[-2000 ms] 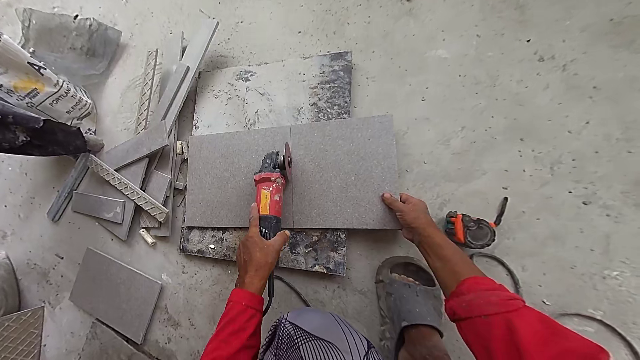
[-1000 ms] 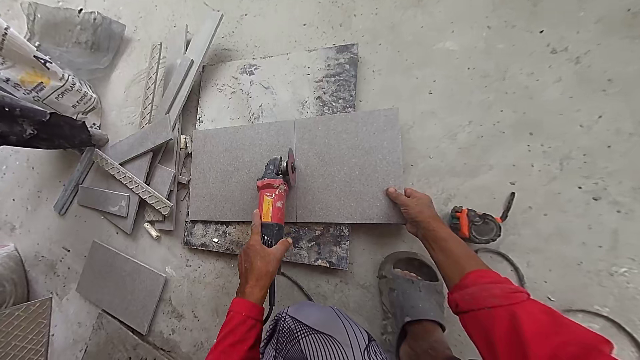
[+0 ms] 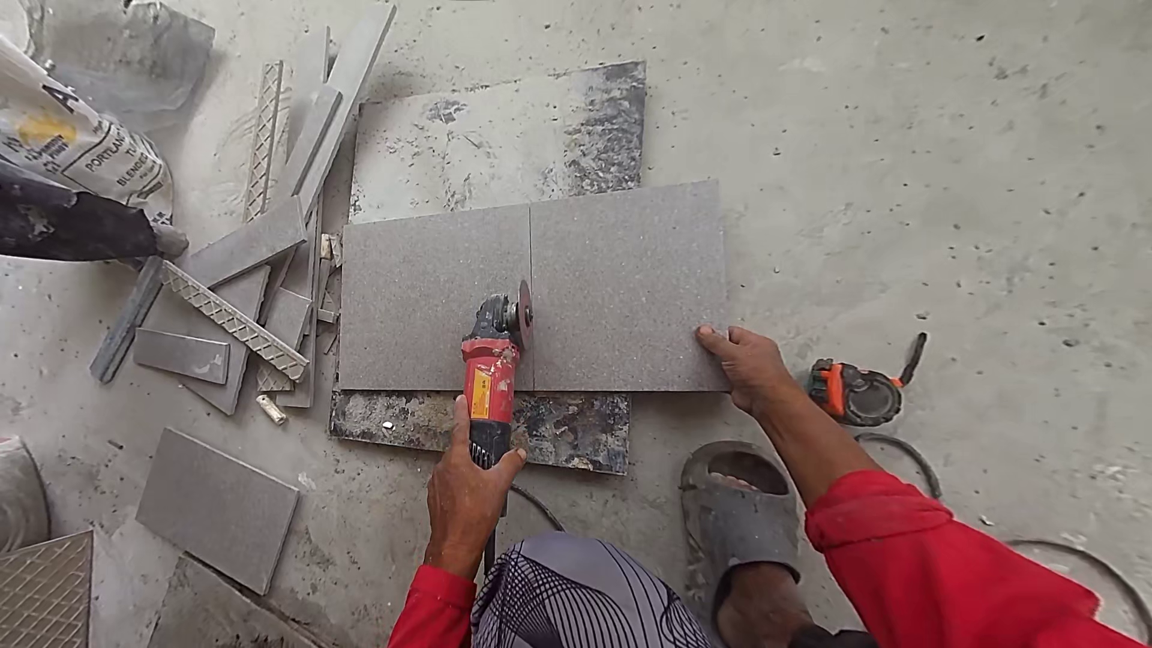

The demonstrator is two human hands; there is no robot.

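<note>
My left hand (image 3: 472,495) is wrapped around the black rear body of a red and black angle grinder (image 3: 490,382). The grinder's thin cutting disc (image 3: 525,315) stands upright beside a straight dark line that runs across a grey floor tile (image 3: 630,288). My right hand (image 3: 747,364) grips the tile's near right corner, thumb on top, the fingers partly hidden. Beneath the tile lies a stained board or slab (image 3: 486,135), which shows beyond its far and near edges. Whether the disc touches the tile cannot be told.
Cut tile strips (image 3: 243,243) lie heaped at the left, near a cement bag (image 3: 81,144). A smaller tile piece (image 3: 220,508) is at the lower left. An orange and black tape measure (image 3: 855,391) and a power cord (image 3: 909,454) are at the right, near my sandalled foot (image 3: 742,513).
My left hand and the grinder have moved a little toward me along the dark line on the tile. The right hand keeps its hold on the tile's corner.
</note>
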